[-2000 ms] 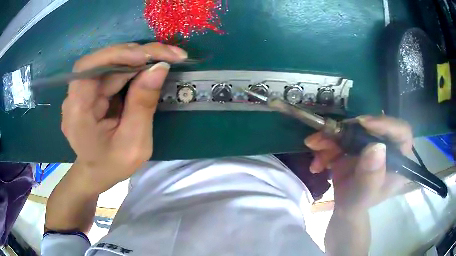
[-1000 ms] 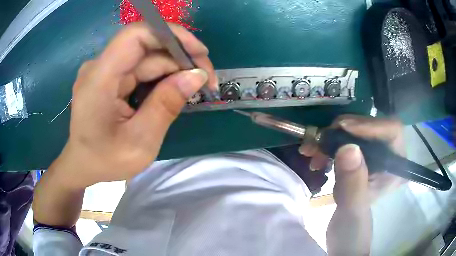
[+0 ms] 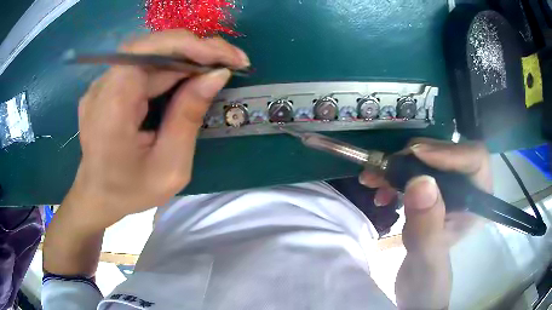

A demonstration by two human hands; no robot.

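Note:
The silver holding strip lies across the green mat with several round components in a row; its left end is hidden behind my left hand. My left hand pinches the grey tweezers above the strip's left part, tips pointing right. Whether the tips hold a wire I cannot tell. My right hand grips the black handle of the soldering iron, its tip at the strip's front edge below the second visible component. Thin red wires show along the strip.
A pile of red jumper wires lies behind the strip. The black iron stand with its tray of silvery crumbs and the yellow sponge are at the right. A clear packet lies at the left, beside a thin pale strand.
From one second ago, my left hand has lifted the tweezers off the strip and swung them nearly level. The iron's tip has moved slightly towards the strip. Earlier it was over the components.

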